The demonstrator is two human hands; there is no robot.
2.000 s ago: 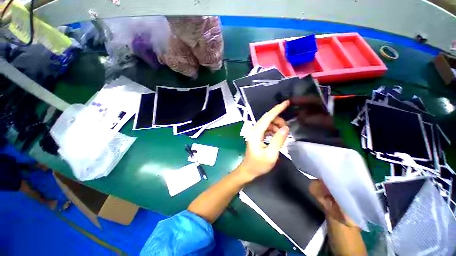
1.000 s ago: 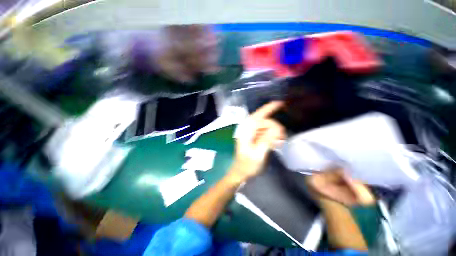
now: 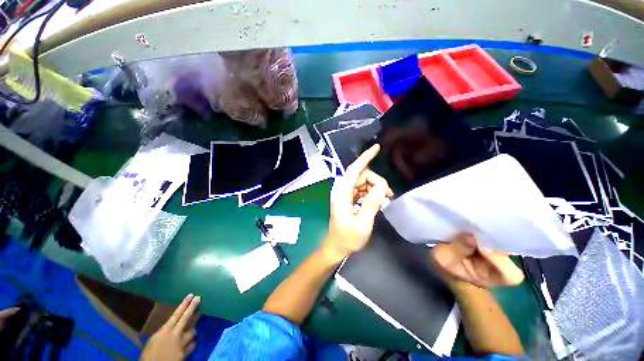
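Observation:
My left hand (image 3: 356,204), bare, has its index finger raised and its thumb and other fingers closed at the left corner of a raised die-cut sheet. The sheet shows a glossy black part (image 3: 431,134) tilted up behind and a white layer (image 3: 487,204) bent towards me. My right hand (image 3: 476,262) is closed at the white layer's lower edge, fingers curled; its exact grip is partly hidden. Below lies a pile of matte black, white-edged sheets (image 3: 402,282). I cannot tell whether the white layer is separate from the black part.
Sheet stacks lie left (image 3: 247,166) and right (image 3: 547,166). Bubble wrap (image 3: 600,303) covers the right pile. A red tray (image 3: 462,77) with a blue block (image 3: 400,76) stands behind. White cards (image 3: 254,268) and a thin dark tool lie centre-left. Another person's hand (image 3: 173,335) shows lower left.
The view has shifted slightly. The black part stands more upright, and the white layer spreads further right with my right hand. Another person's hand has appeared at the lower left.

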